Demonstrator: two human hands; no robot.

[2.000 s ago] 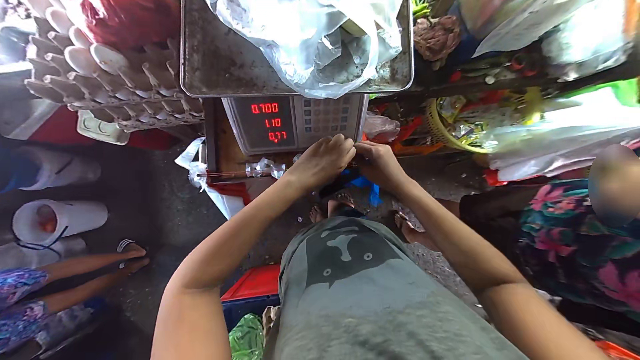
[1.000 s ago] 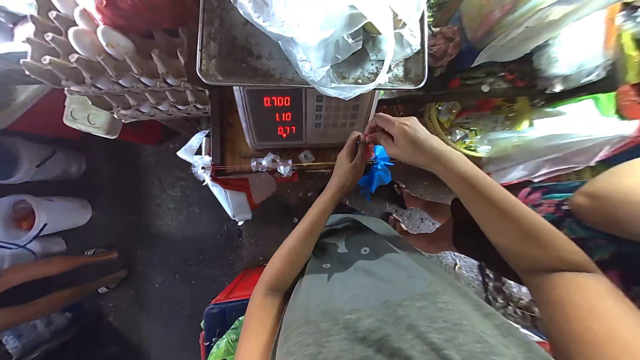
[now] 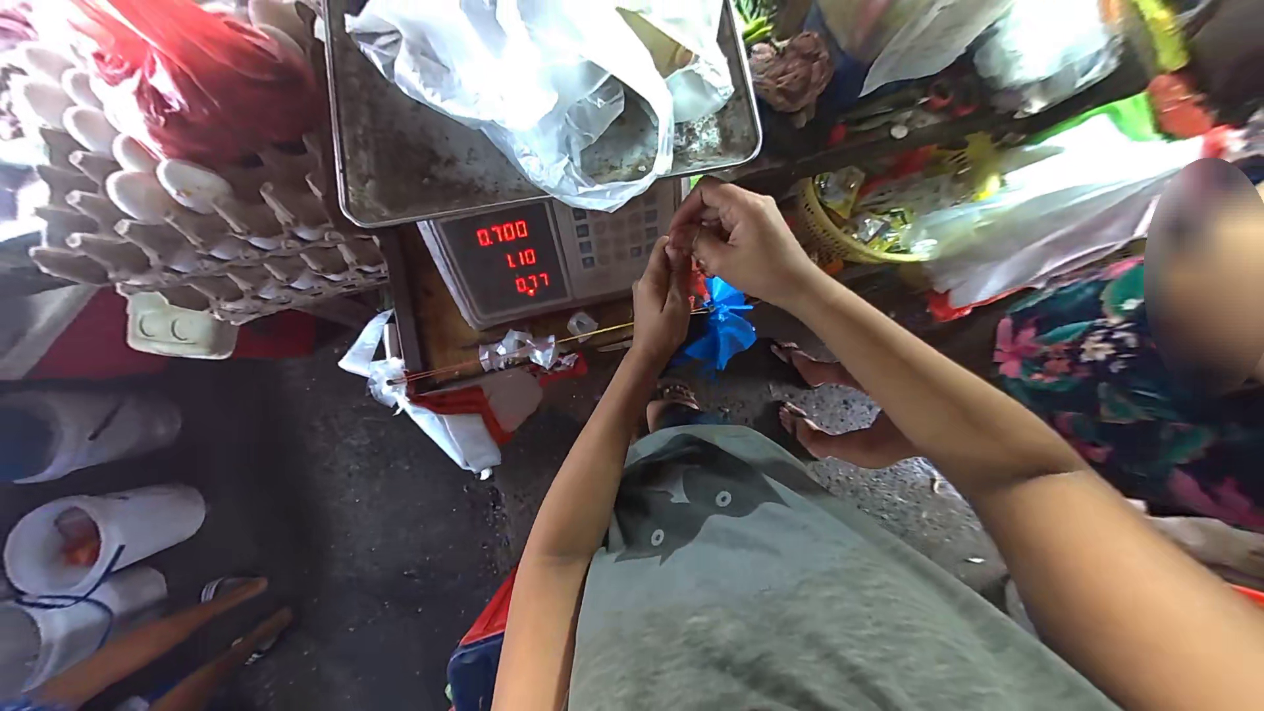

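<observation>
My left hand (image 3: 662,296) and my right hand (image 3: 736,237) meet fingertip to fingertip at the lower right corner of a digital scale (image 3: 612,247) with lit red digits. Whatever the pinched fingers hold is too small or hidden to tell. On the scale's metal tray (image 3: 425,168) lies a translucent white plastic bag (image 3: 563,109). Just below my hands hangs a blue plastic ribbon or strip bundle (image 3: 724,321). Left of it, a thin yellow stick or cord (image 3: 602,329) and clear plastic wrapping (image 3: 518,351) run along the stall's edge.
Egg trays (image 3: 247,237) with eggs and a red plastic bag (image 3: 197,89) stand at the left. A yellow basket (image 3: 820,232) of small packets sits at the right. White buckets (image 3: 148,523) are on the floor at the lower left. Other people stand at both sides.
My right hand has risen a little beside the scale, its fingers still against those of my left hand. More of the blue plastic shows now than two seconds ago.
</observation>
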